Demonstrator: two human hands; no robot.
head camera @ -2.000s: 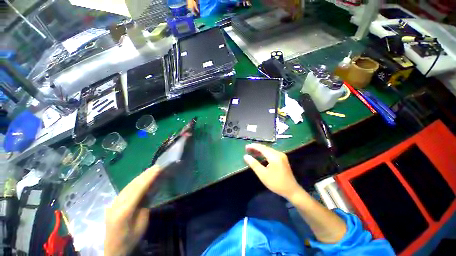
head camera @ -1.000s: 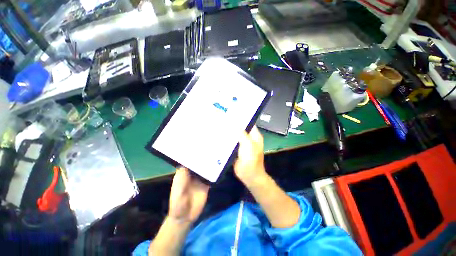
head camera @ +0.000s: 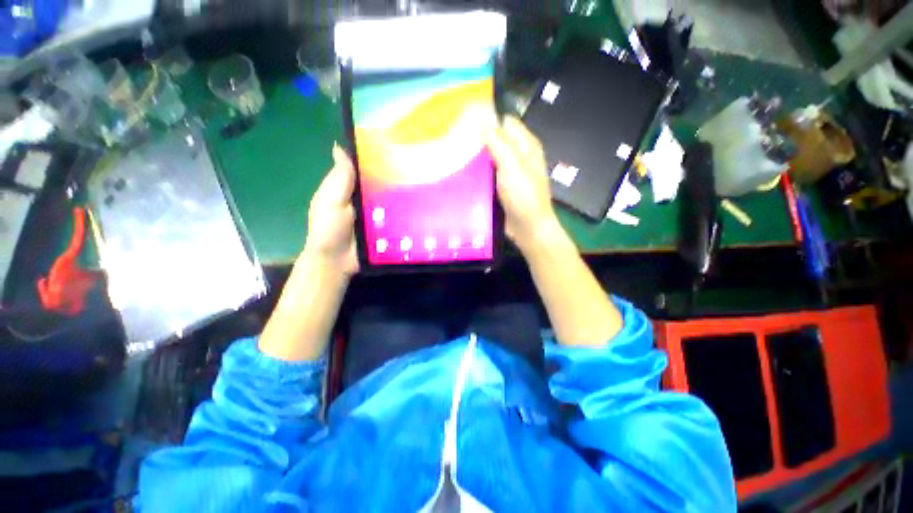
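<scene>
The tablet (head camera: 424, 165) is upright in front of me, screen facing me. Its display is lit yellow, teal and pink with a row of small icons near the lower edge; the top end is glaring white. My left hand (head camera: 333, 215) holds its left edge, and my right hand (head camera: 523, 180) holds its right edge. The fingers behind the tablet are hidden. The matte black back cover (head camera: 593, 125) with small white stickers lies on the green bench just right of my right hand.
A bagged silver-grey back cover (head camera: 178, 240) and an orange-red hand tool (head camera: 66, 269) lie at left. Clear cups (head camera: 235, 84) stand back left. At right are a thick black tool (head camera: 698, 210), a whitish bottle (head camera: 743, 148) and red and blue pens (head camera: 809, 225). A red-orange frame (head camera: 750, 396) is below right.
The tablet has turned from tilted to upright and moved up in view. Its display has gone from white to a coloured home screen. Both hands now hold its side edges.
</scene>
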